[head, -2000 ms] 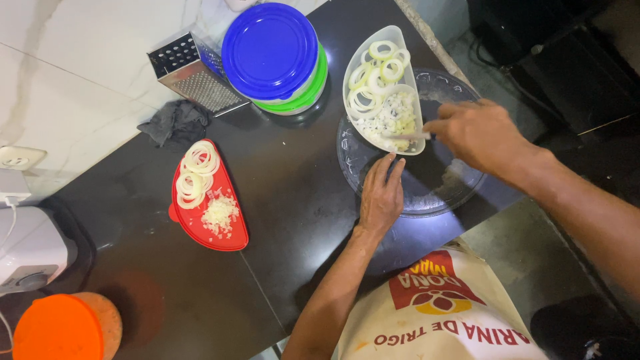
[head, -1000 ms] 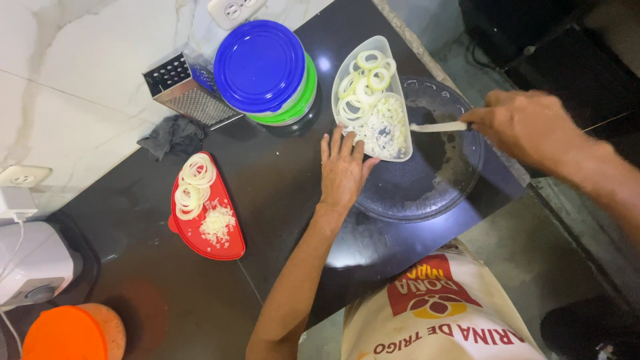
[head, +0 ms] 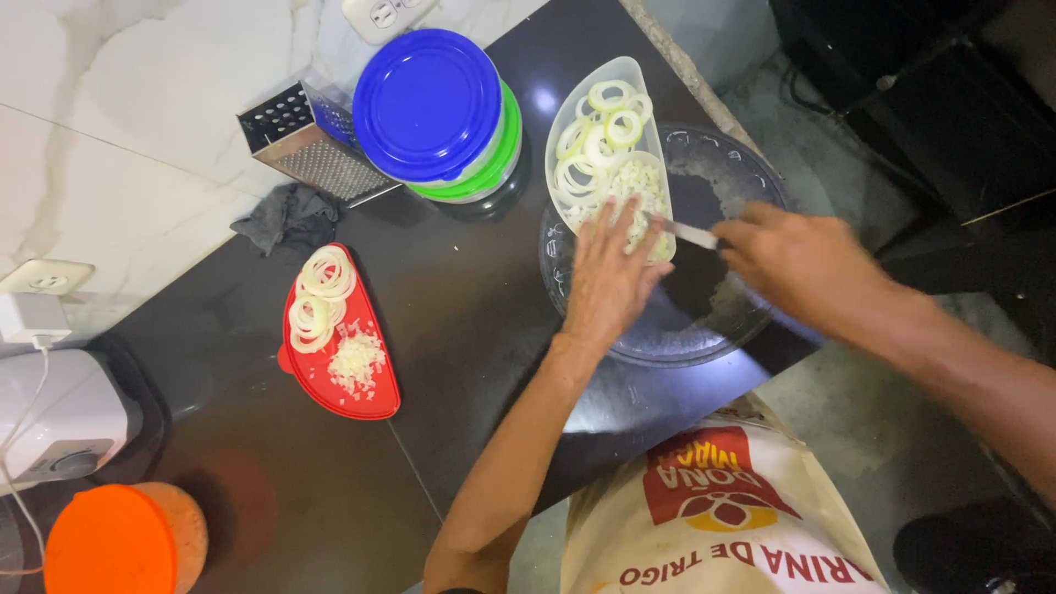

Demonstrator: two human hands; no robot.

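Observation:
A clear plastic half-round container point(head: 558, 136) holds onion rings point(head: 609, 144) at its far end and chopped onion point(head: 635, 186) at its near end. It rests partly over a round dark glass plate point(head: 701, 346). My left hand point(head: 610, 276) lies spread on the container's near end, its fingertips over the chopped onion. In my right hand point(head: 792, 256) is a knife point(head: 689, 233), its blade tip at the chopped onion. To the left, a red half-round lid point(head: 318, 379) bears more onion rings point(head: 327, 274) and a small heap of minced onion point(head: 357, 360).
A blue-lidded container point(head: 427, 105), a metal box grater point(head: 322, 157) and a dark cloth point(head: 289, 219) stand along the tiled wall. An orange-lidded container point(head: 111, 540) and a white appliance point(head: 62, 412) are at the left. A printed flour-sack cloth point(head: 709, 528) hangs below the dark counter's edge point(head: 660, 450).
The knife has moved from the container's right edge to the chopped onion inside. My left hand was lower beside the container two seconds ago and now rests on its near end.

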